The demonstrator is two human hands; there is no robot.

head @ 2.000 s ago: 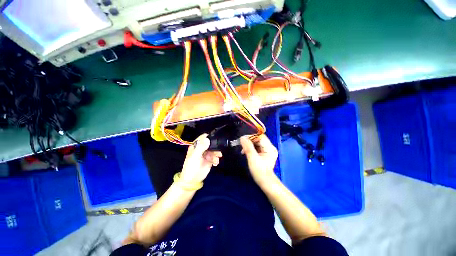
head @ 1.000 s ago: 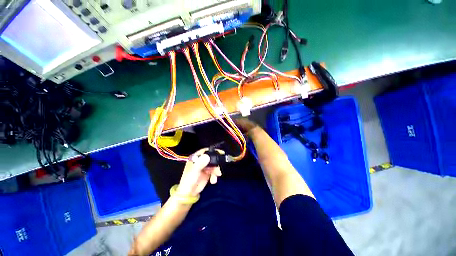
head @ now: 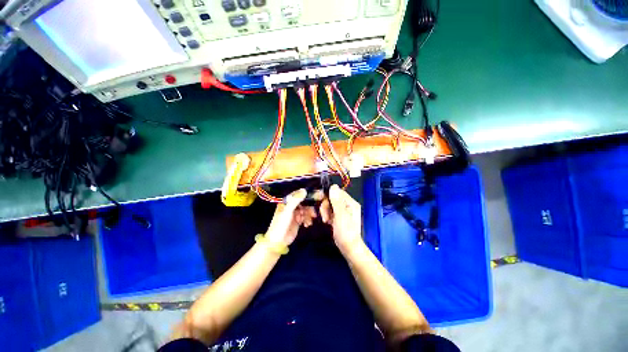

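My left hand (head: 289, 217) and my right hand (head: 343, 214) are close together below the orange fixture board (head: 296, 159). Both hold a short black cable assembly (head: 316, 196), mostly hidden by my fingers. Thin red, yellow and white test leads (head: 281, 127) loop down from the white sockets of the blue adapter board (head: 248, 82) to my fingers. Whether the cable's ends are seated in the lead plugs cannot be told. The cream tester (head: 206, 48) stands behind on the green bench.
A tangled black cable pile (head: 55, 130) lies left of the tester. A blue bin (head: 441, 275) with black cables is below the bench at right. More blue totes (head: 551, 216) stand on both sides. A yellow piece (head: 236, 180) is at the board's left end.
My right hand has come back from under the fixture board to meet my left hand at the cable. A second ago my left hand alone held it. The view has shifted, showing more of the tester.
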